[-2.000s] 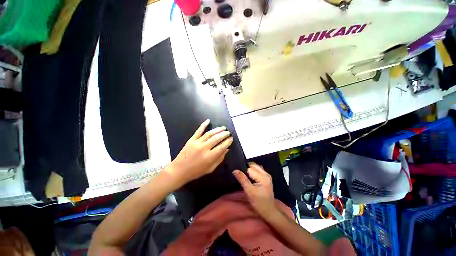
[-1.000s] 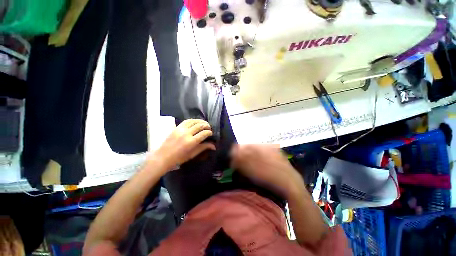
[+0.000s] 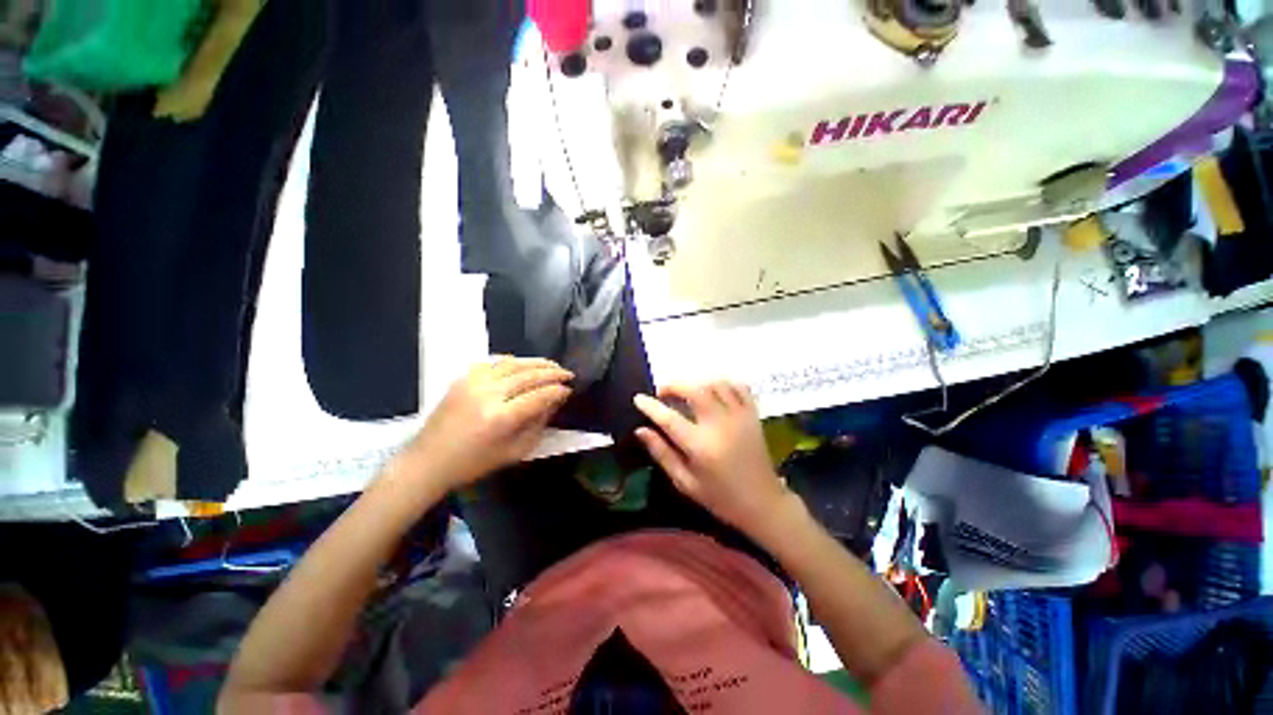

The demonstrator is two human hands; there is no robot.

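A black cut panel lies under the needle area and runs to the table's front edge, with a bunched grey-black fold beside the presser foot. My left hand rests on the panel's left side near the table edge, fingertips on the cloth. My right hand holds the panel's right edge between thumb and fingers at the front edge. The industrial lockstitch machine stands above. Other black panels lie flat to the left.
Blue-handled thread snips lie on the machine bed at right, a loose cord near them. A green plastic basket is at the back left. Blue plastic crates stand below the table at right.
The panel has bunched to the left of the needle, and its front end has moved up to the table edge. My right hand moved away from my body, then slightly further right.
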